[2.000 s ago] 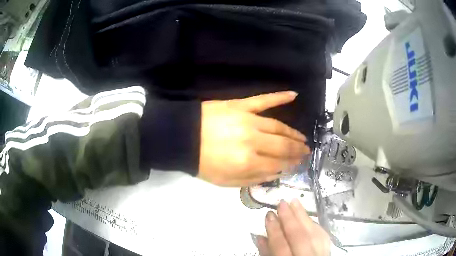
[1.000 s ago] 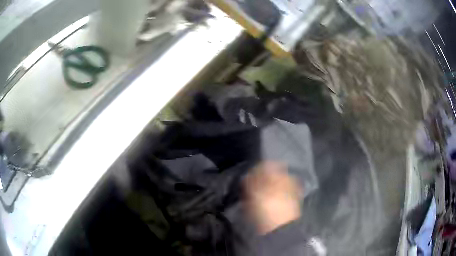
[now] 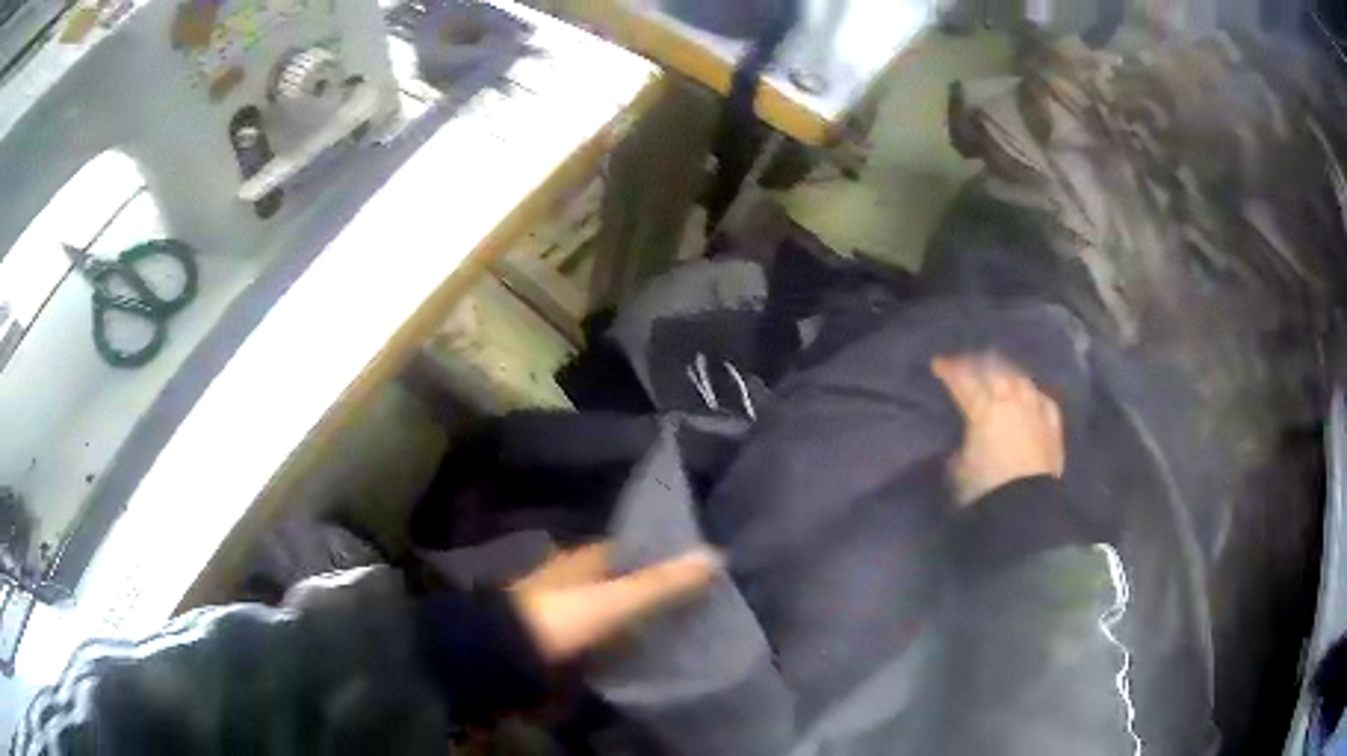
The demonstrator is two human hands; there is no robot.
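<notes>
Dark grey and black garment pieces [image 3: 849,465] lie in a loose pile beside the machine table, some with a paler grey side showing. My left hand [image 3: 613,598] is blurred at the lower middle, at a light grey flap of cloth [image 3: 660,510]; whether it grips the flap is unclear. My right hand [image 3: 1008,428] rests on the dark grey cloth at the right, a finger extended and no clear grip visible.
The white machine table [image 3: 318,369] runs diagonally at the left with a wooden edge. Green-handled scissors [image 3: 136,300] lie on the machine bed, below a ridged knob [image 3: 306,77]. Brownish crumpled cloth [image 3: 1182,163] is at the upper right. Another table corner [image 3: 805,111] shows at the top.
The view has turned from the needle area to the garment pile beside the table. Both hands have left the needle area and are now at the pile, the right one farther right.
</notes>
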